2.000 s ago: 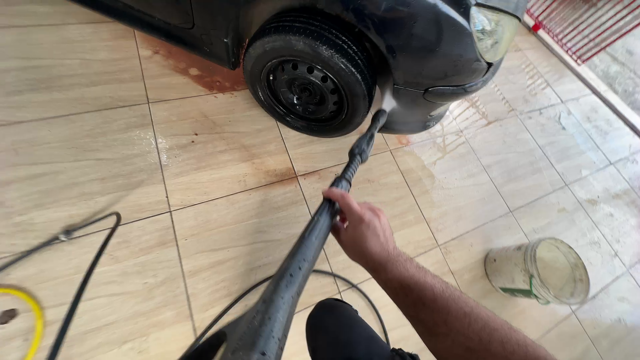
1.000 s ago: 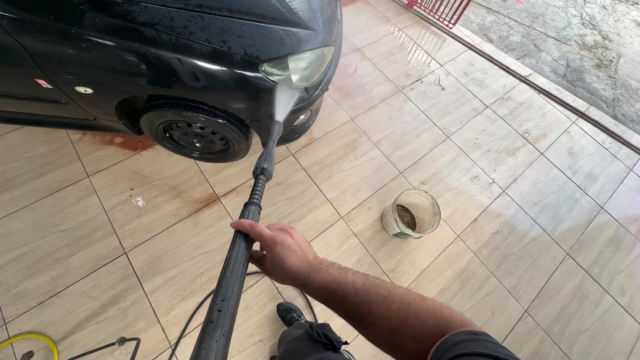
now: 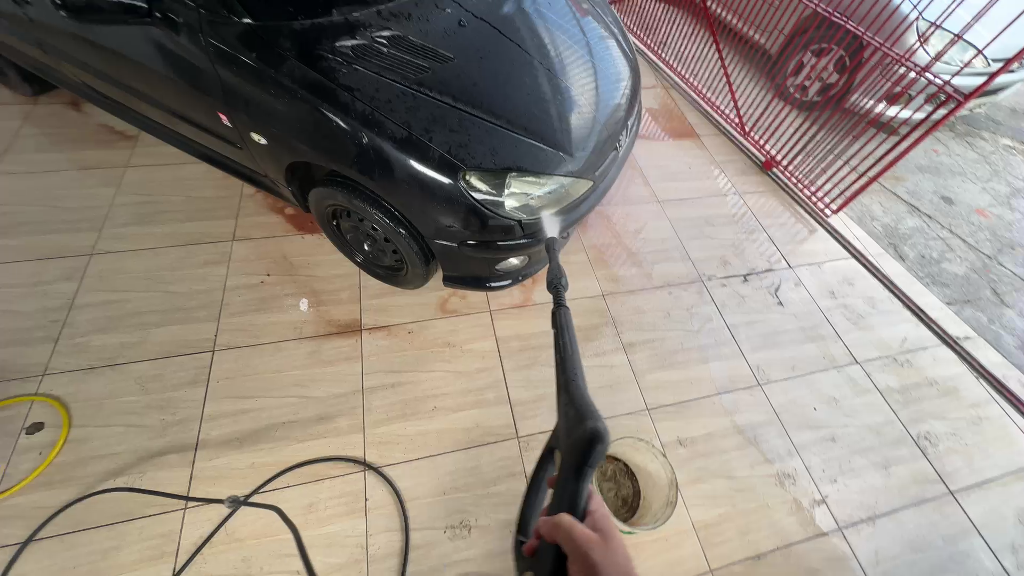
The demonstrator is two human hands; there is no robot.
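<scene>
My right hand (image 3: 588,540) is closed around the trigger handle of a black pressure-washer spray gun (image 3: 572,384) at the bottom centre. Its lance points up and away, with the nozzle (image 3: 552,244) just below the headlight (image 3: 528,192) of a black car (image 3: 384,136). White spray leaves the nozzle at the headlight's lower edge and the bumper. Water drops cover the bonnet. The front wheel (image 3: 372,240) stands left of the nozzle. My left hand is out of view.
Right of the gun handle stands a dirty bucket (image 3: 660,496). A black hose (image 3: 320,460) loops over the tiled floor, with a yellow hose (image 3: 60,436) at the far left. Beyond a red metal gate (image 3: 768,120) is a light-coloured car (image 3: 868,72).
The right hand was on the lance further forward and now holds the trigger handle. The nozzle has moved from beside the front wheel to the headlight area. The view has shifted.
</scene>
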